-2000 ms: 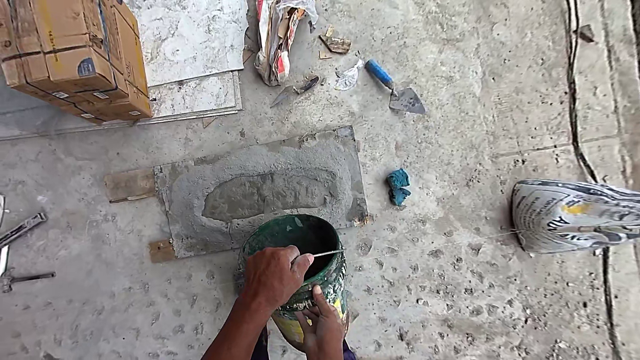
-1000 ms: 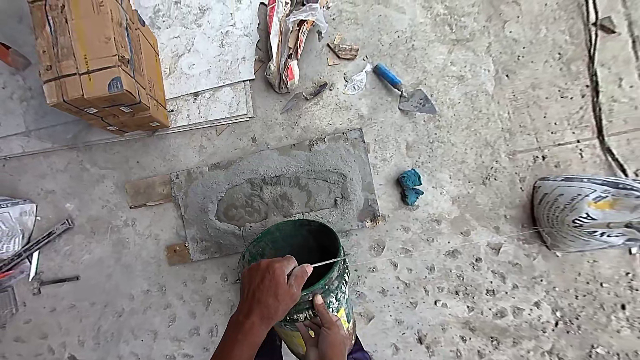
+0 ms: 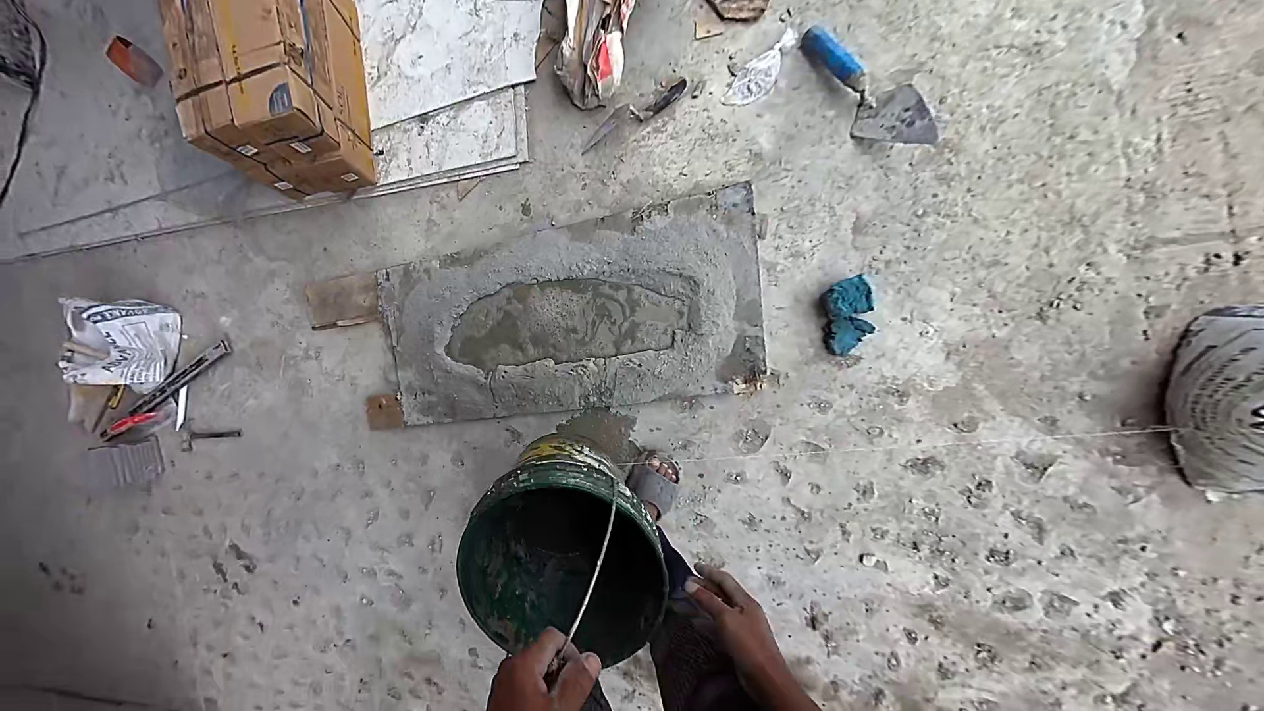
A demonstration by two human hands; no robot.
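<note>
My left hand (image 3: 545,673) is closed around the wire handle of a green plastic bucket (image 3: 484,563), whose dark open mouth faces me. My right hand (image 3: 736,622) is to the right of the bucket, beside my trouser leg; whether its fingers pinch the dark cloth there, I cannot tell. Beyond the bucket lies a flat board (image 3: 746,237) bearing a ring of grey cement mix (image 3: 632,380), with a pool of water (image 3: 568,321) inside it. A wet patch (image 3: 602,432) darkens the floor between board and bucket.
Right of the board are a teal cloth (image 3: 847,314) and a blue-handled trowel (image 3: 894,111). A pointed trowel (image 3: 632,114) lies farther back. Cardboard boxes (image 3: 267,99) stand on sheets at upper left. Tools (image 3: 178,380) lie left. A string (image 3: 889,446) runs to a sack (image 3: 1220,400).
The bucket has moved back from the board's edge toward me. My left hand has shifted down with the handle, and my right hand has left the bucket's side.
</note>
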